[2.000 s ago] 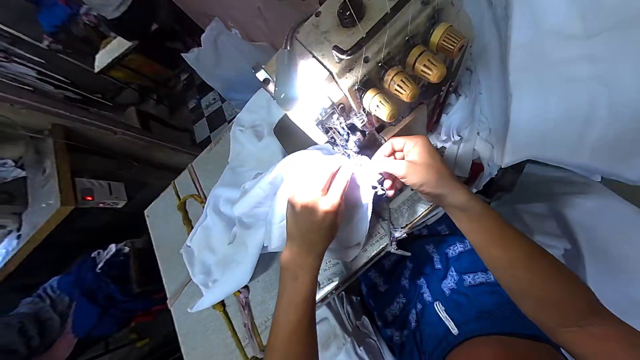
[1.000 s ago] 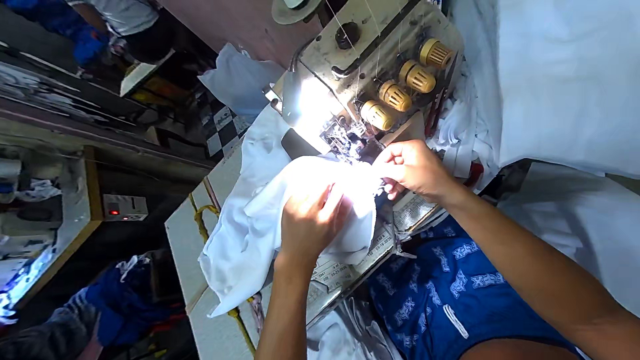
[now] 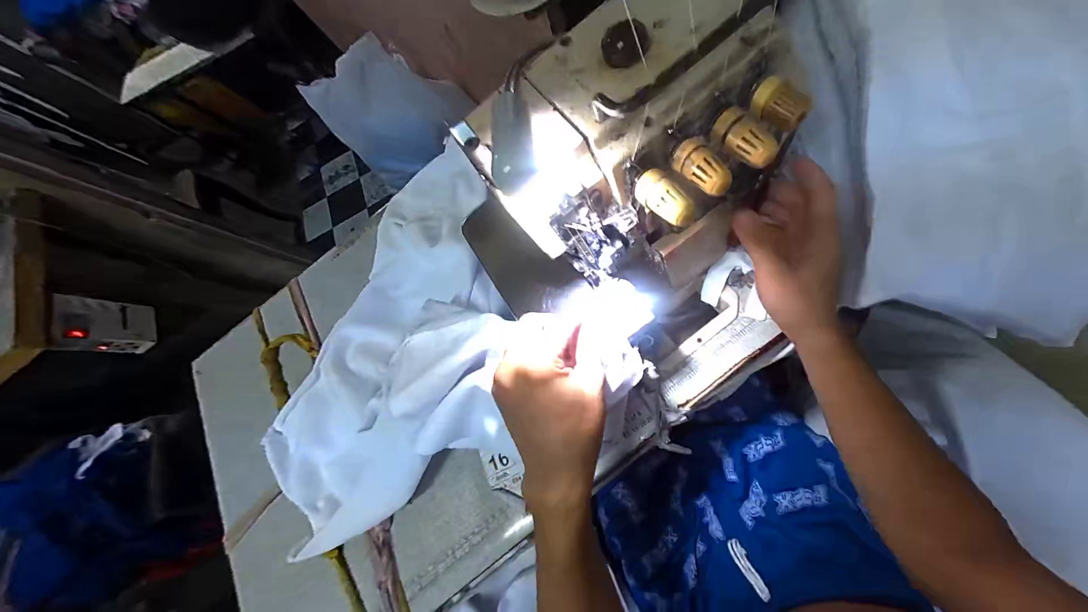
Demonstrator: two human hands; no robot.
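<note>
An overlock sewing machine [image 3: 595, 102] with several yellow tension knobs [image 3: 701, 167] stands at the upper middle, its lamp lighting the needle area brightly. White fabric [image 3: 408, 382] lies over the machine table from the left up to the presser foot area. My left hand [image 3: 552, 399] is closed on a bunched part of this fabric just below the needles; glare hides its fingertips. My right hand [image 3: 790, 246] is at the right side of the machine, below the knobs, with its fingers partly behind the machine's edge. Whether it holds anything there cannot be seen.
White cloth [image 3: 969, 153] hangs and lies along the right side. Yellow cord [image 3: 274, 365] is tied round the left part of the table [image 3: 229, 425]. A power box with a red light [image 3: 102, 323] sits at the far left, above a dark blue cloth pile [image 3: 76, 501].
My right hand has left the fabric by the needles and moved up and right to the machine's side. My left hand stays on the fabric, which is now more bunched.
</note>
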